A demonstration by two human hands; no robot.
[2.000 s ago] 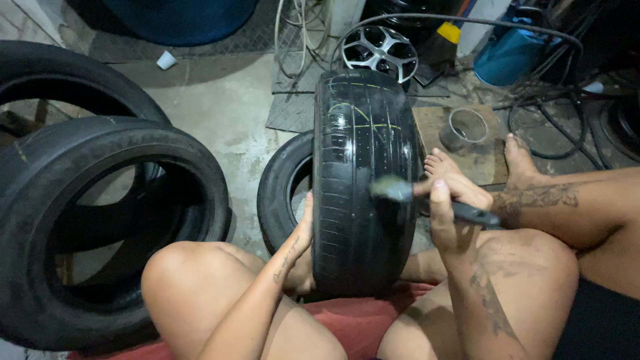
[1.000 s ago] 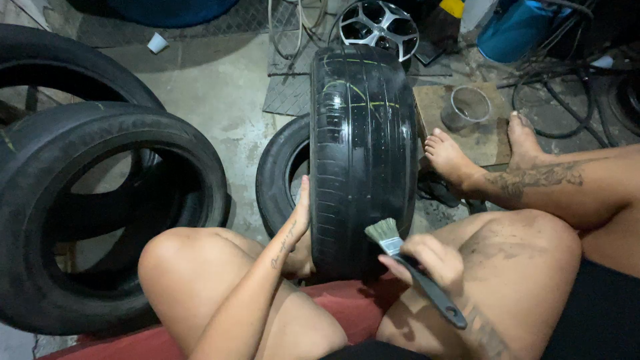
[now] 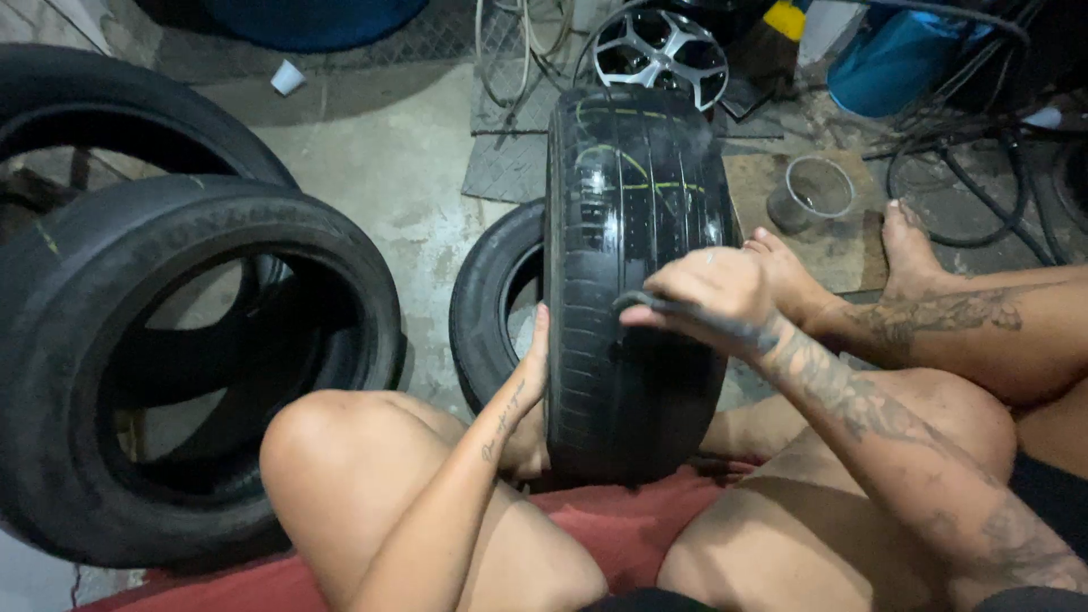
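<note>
A black rubber tire (image 3: 637, 280) stands upright between my legs, its tread toward me, wet and shiny on the upper part, with yellow-green lines on it. My left hand (image 3: 535, 361) rests flat against the tire's left sidewall. Over the right side of the tread, my right hand (image 3: 710, 285) is closed around a paintbrush (image 3: 680, 310); its dark handle shows, while the bristles cannot be made out. To the right, a clear plastic tub (image 3: 807, 195) with some liquid stands on a wooden board (image 3: 756, 178).
Two large tires (image 3: 357, 280) lie at the left, and a smaller tire (image 3: 484, 297) is behind the upright one. An alloy wheel (image 3: 663, 55) lies beyond. A white cup (image 3: 287, 77), hoses (image 3: 948, 225) and a blue container (image 3: 880, 72) are farther off. Another person's tattooed leg (image 3: 960, 314) reaches in from the right.
My right hand moved with the brush down to the tire's lower right, then back up over the tread, its handle now turned differently. My left hand has stayed on the sidewall.
</note>
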